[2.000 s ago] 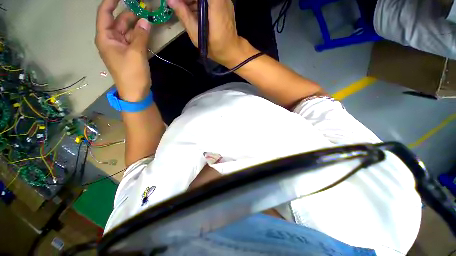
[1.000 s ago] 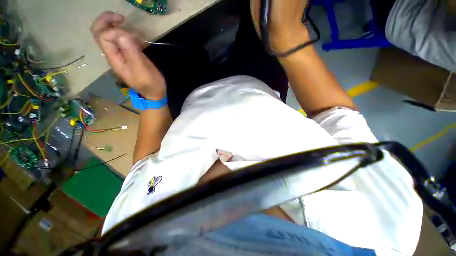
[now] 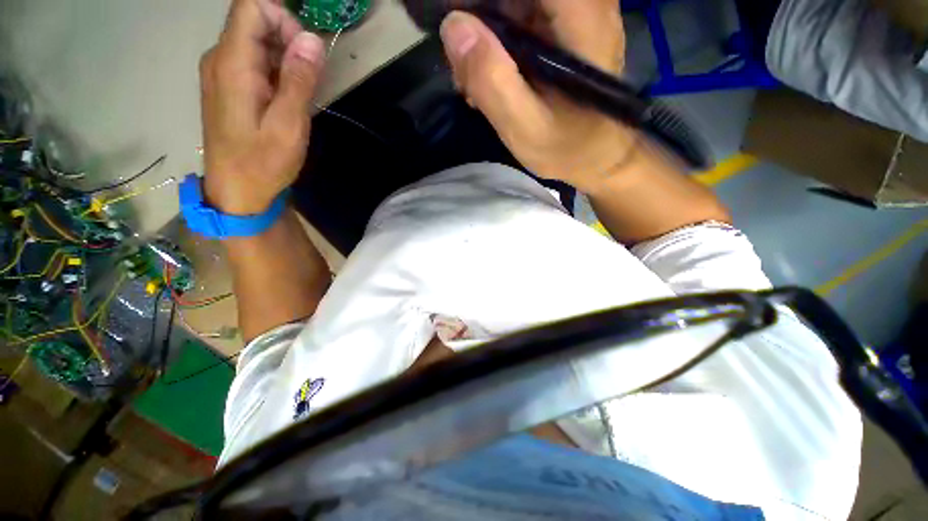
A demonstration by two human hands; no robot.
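Observation:
The green ring PCB point(image 3: 331, 10) is at the top edge, partly cut off, on the pale board point(image 3: 132, 61). My left hand point(image 3: 259, 112), with a blue wristband point(image 3: 229, 216), is just left of it. Its thumb and fingers pinch a thin silvery strand, possibly solder wire point(image 3: 349, 118); one end reaches up to the ring and the other trails below the hand. My right hand point(image 3: 555, 112) is to the right, closed around the black handle of the soldering iron point(image 3: 570, 73). The iron is blurred, and its tip cannot be made out.
A tangled batch of wired boards point(image 3: 61, 275) lies at the left. A green piece point(image 3: 188, 397) is below it. A blue stool point(image 3: 702, 76), a cardboard box point(image 3: 814, 142) and another person's grey sleeve point(image 3: 839, 56) are at the upper right. Black eyeglass frames cross the lower view.
The ring was held two seconds ago, then lay apart from both hands. My left hand has moved up beside it. My right hand has come back down into fuller view, with the iron slanted.

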